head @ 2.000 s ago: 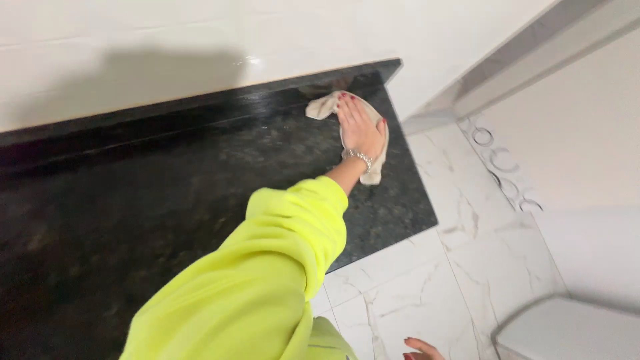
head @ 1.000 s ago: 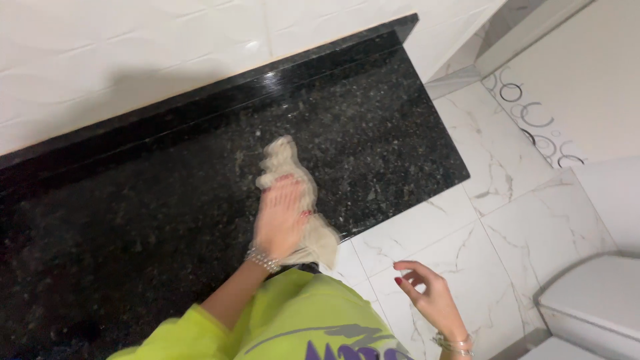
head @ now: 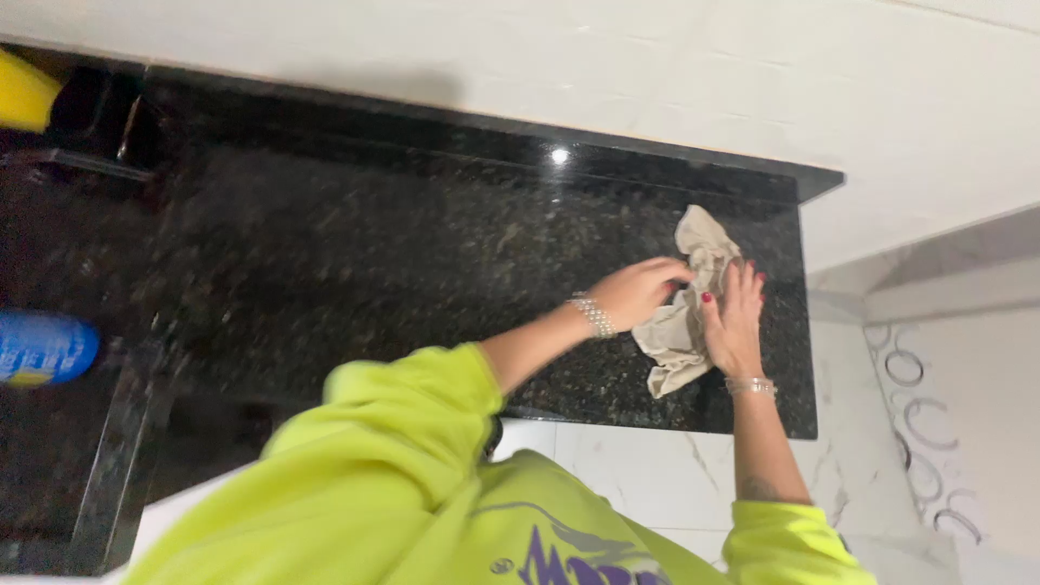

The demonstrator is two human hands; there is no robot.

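A crumpled beige cloth lies on the black speckled stone countertop, close to its right end. From the left, my left hand reaches the cloth with curled fingers pinching its edge. My right hand rests on the cloth's right side, fingers extended and thumb apart, pressing rather than gripping. Both wrists bear bracelets, and the yellow-green sleeves are pushed up. The fold of cloth beneath the right fingers is partly hidden.
A blue bottle stands at the left, with a yellow object behind it by a dark recess. A raised stone backsplash runs along the white wall. Marble-look floor tiles show past the front edge.
My left hand and the cloth have moved from near the counter's front edge toward its right end. My right hand, over the floor a second ago, now touches the cloth. The view has shifted left.
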